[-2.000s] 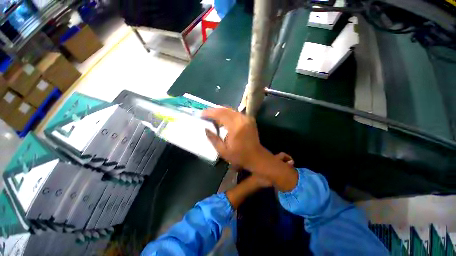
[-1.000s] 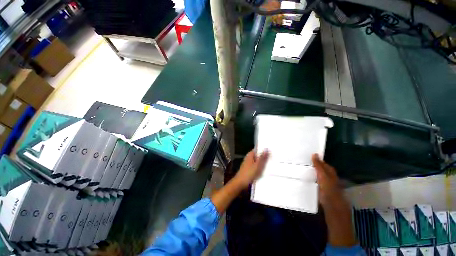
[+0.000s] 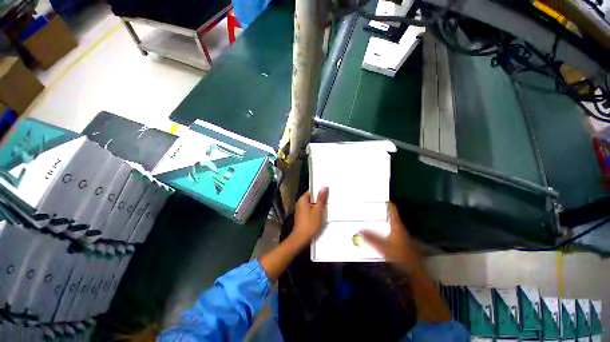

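An open carton (image 3: 350, 177), plain white inside, is held in front of me with its lid part away from me and small rounded ears at its far edge. My left hand (image 3: 310, 217) grips its left side, thumb on the white inside. My right hand (image 3: 394, 242) is blurred over the lower right of the carton, fingers at a small yellow-green spot (image 3: 358, 239). Whether it grips the carton is unclear. A teal and white closed carton (image 3: 217, 172) lies on the bench to the left of the post.
Carton stacks (image 3: 80, 187) lean at the left, with more carton rows (image 3: 522, 310) at lower right. A pale post (image 3: 304, 80) stands just beyond my left hand. White units (image 3: 388, 55) sit on the belt. Cables (image 3: 495, 50) hang under the shelf. A metal rail (image 3: 468, 172) crosses ahead.
The open carton and both hands appear farther left in view. My right hand has moved from the carton's right edge onto its lower inside, where a yellow-green spot now shows.
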